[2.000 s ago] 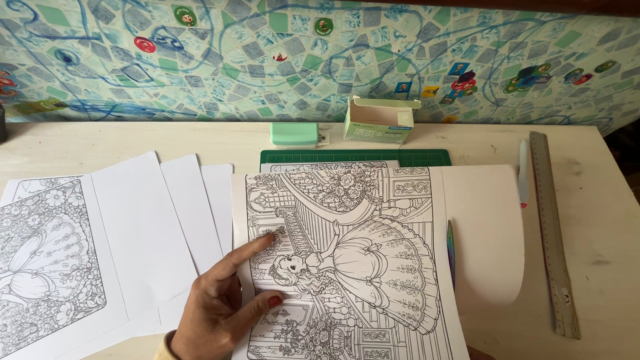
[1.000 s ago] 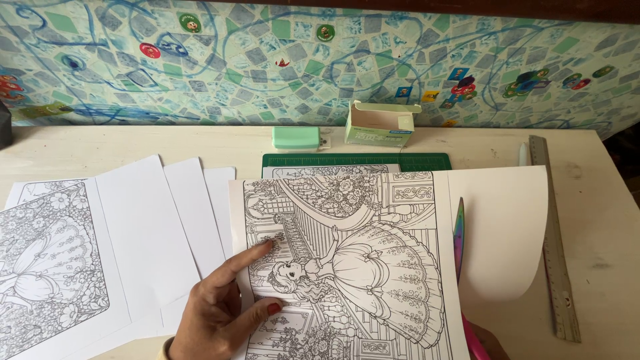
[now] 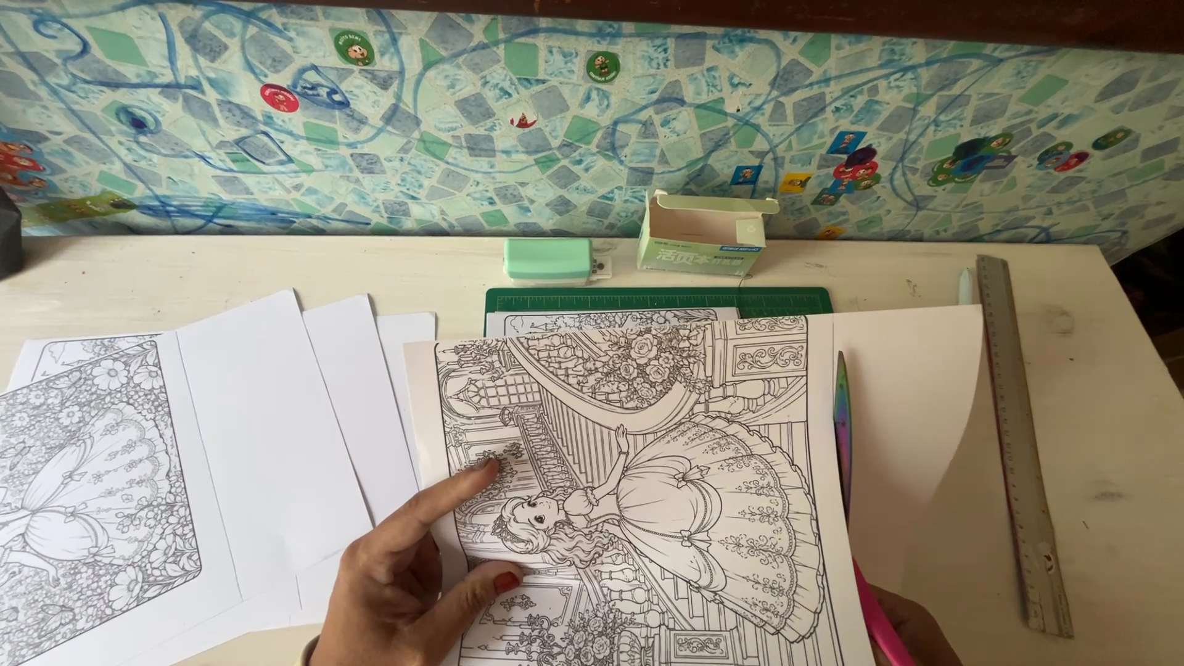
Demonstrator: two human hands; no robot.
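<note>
My left hand [image 3: 425,564] grips the left part of a printed coloring page [image 3: 684,490], with thumb and index finger on its face. The page shows a princess on a staircase, lying sideways. At the lower right, my right hand [image 3: 911,629] is partly hidden by the page and holds pink-handled scissors [image 3: 879,610]. One rainbow-coloured blade shows beside the drawing's right edge, over the blank strip of paper [image 3: 911,398]. The page's upper edge is still joined across to that strip. The other blade is hidden.
More printed sheets [image 3: 268,435] lie fanned at left. A green cutting mat [image 3: 795,298] with a sheet on it lies behind the page. Behind it stand a mint-green plastic device [image 3: 548,260] and an open small carton [image 3: 700,242]. A metal ruler [image 3: 1025,444] and a pale pen-like thing [image 3: 966,286] lie at right.
The scissors' blade and pink handle show more than two seconds ago, and my right hand has come further into view. The blank strip has shifted right. My left hand keeps its hold.
</note>
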